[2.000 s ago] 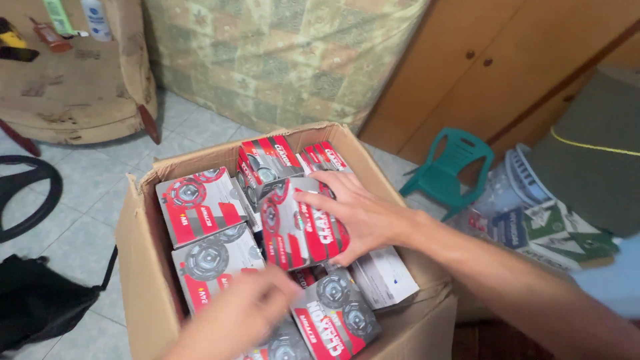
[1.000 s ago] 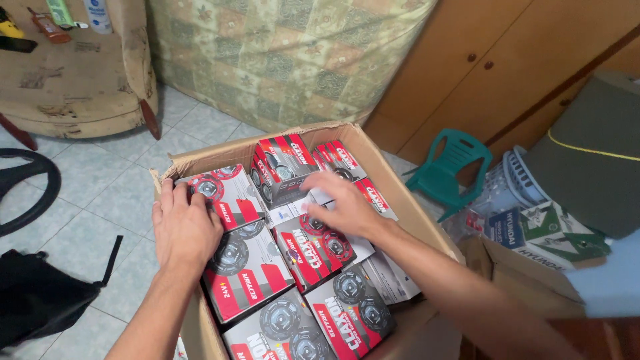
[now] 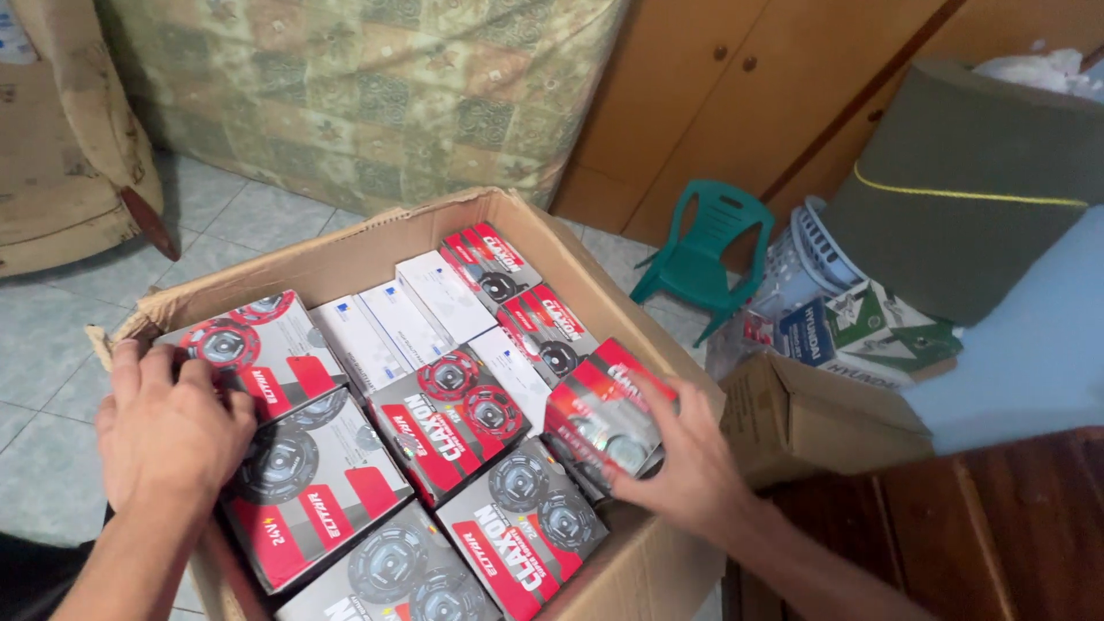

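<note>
A large cardboard box [image 3: 604, 289] holds several red and grey car-horn boxes and several white boxes [image 3: 444, 297]. My right hand [image 3: 690, 457] grips a red and grey horn box [image 3: 604, 410] near the carton's right wall, slightly blurred. My left hand [image 3: 168, 423] rests at the left wall, its fingers on the edge of a horn box with red horns pictured [image 3: 259, 345]; whether it grips that box I cannot tell. Between the hands lie a horn box with red horns [image 3: 453, 414] and a larger grey one [image 3: 315, 483]. Two smaller horn boxes [image 3: 487, 263] stand in the far corner.
A green plastic chair [image 3: 711, 250] stands beyond the carton, beside a light blue basket [image 3: 811, 250] and an open cardboard box [image 3: 819, 414]. A patterned mattress [image 3: 362, 95] leans behind, next to wooden cabinet doors [image 3: 681, 103]. An upholstered seat [image 3: 69, 147] is at the upper left.
My right hand has moved from the carton's far middle to its right side with a horn box. White boxes now show where that box stood. My left hand stays at the left wall since a second ago.
</note>
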